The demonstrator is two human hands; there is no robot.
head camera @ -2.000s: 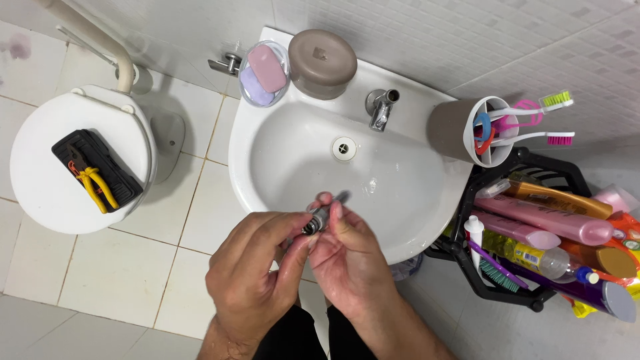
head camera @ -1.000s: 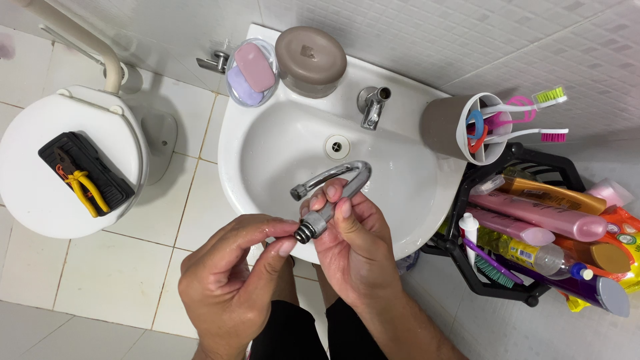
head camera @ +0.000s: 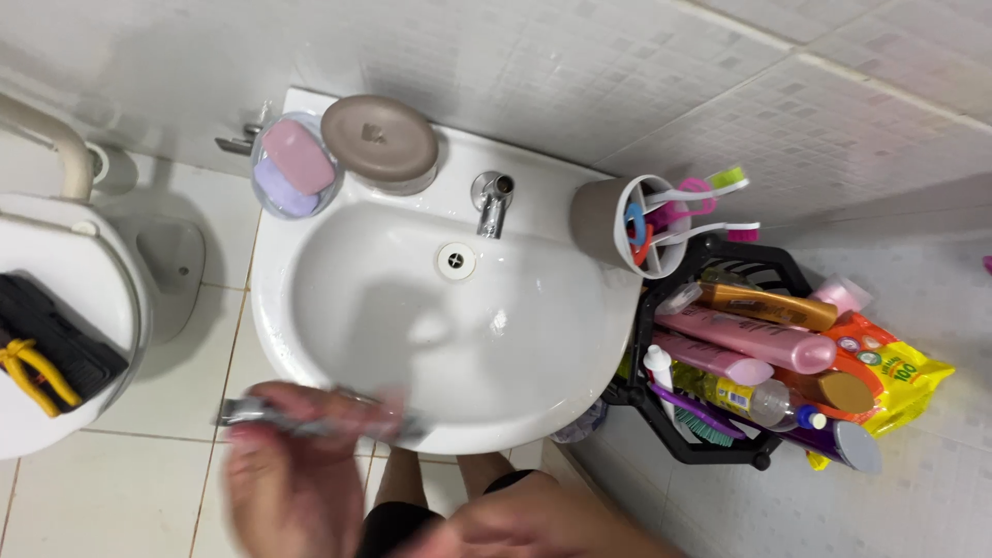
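My left hand (head camera: 298, 465) is blurred at the front left of the white washbasin (head camera: 267, 341), its fingers closed around a chrome faucet part (head camera: 287, 418). Blur hides which end of the part points where. My right hand (head camera: 511, 527) is low in the view, smeared by motion; whether it holds anything cannot be seen. The chrome faucet body (head camera: 493, 205), with its top opening bare, stands on the basin's back ledge behind the drain (head camera: 456, 261).
Pliers with yellow handles (head camera: 39, 376) lie in a black case (head camera: 85, 360) on the toilet lid (head camera: 70, 248). Soap bars (head camera: 298, 157), a brown soap box (head camera: 380, 139) and a toothbrush cup (head camera: 608, 221) stand on the ledge. A black rack (head camera: 682, 449) of bottles is right.
The curved chrome spout, in my right hand one second ago, is now a blurred chrome part in my left hand. My hands have moved apart, the right one lower. The view has shifted closer to the basin.
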